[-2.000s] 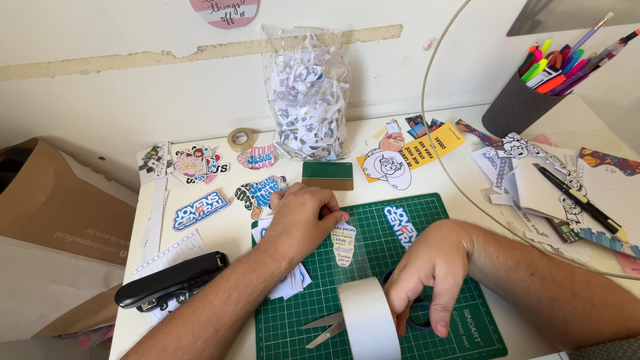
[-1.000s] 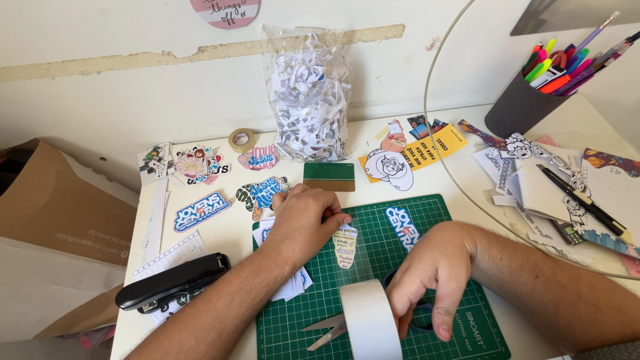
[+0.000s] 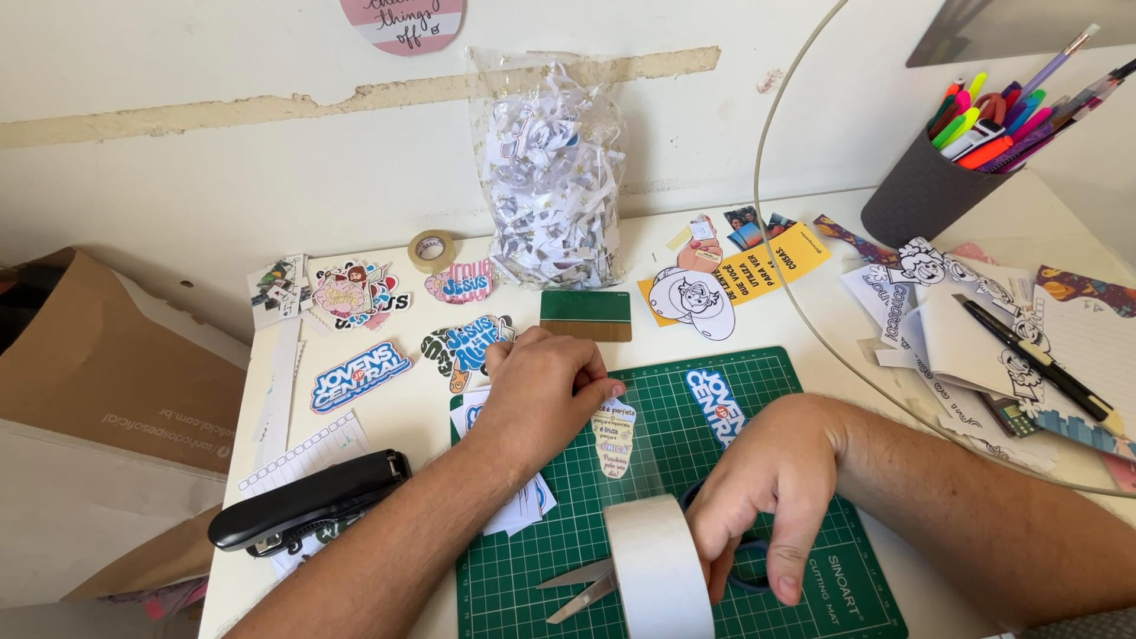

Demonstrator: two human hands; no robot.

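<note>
My left hand (image 3: 555, 390) pinches the upper end of a small paper cutout with writing (image 3: 613, 441), above the green cutting mat (image 3: 550, 599). A clear strip, seemingly tape, runs from there down to a wide roll of tape (image 3: 661, 568). My right hand (image 3: 772, 506) has its fingers inside that roll, which stands on its edge. Scissors (image 3: 581, 586) with parted blades lie behind the roll, their dark handles partly under my right hand. A blue and white lettered sticker (image 3: 713, 408) lies on the mat near my right wrist.
A black stapler (image 3: 311, 501) and several stickers (image 3: 361, 375) lie at left. Behind are a small tape roll (image 3: 432, 251), a green card (image 3: 586, 315) and a bag of paper scraps (image 3: 555, 177). A pen cup (image 3: 932, 186), papers and a black pen (image 3: 1038, 359) are at right.
</note>
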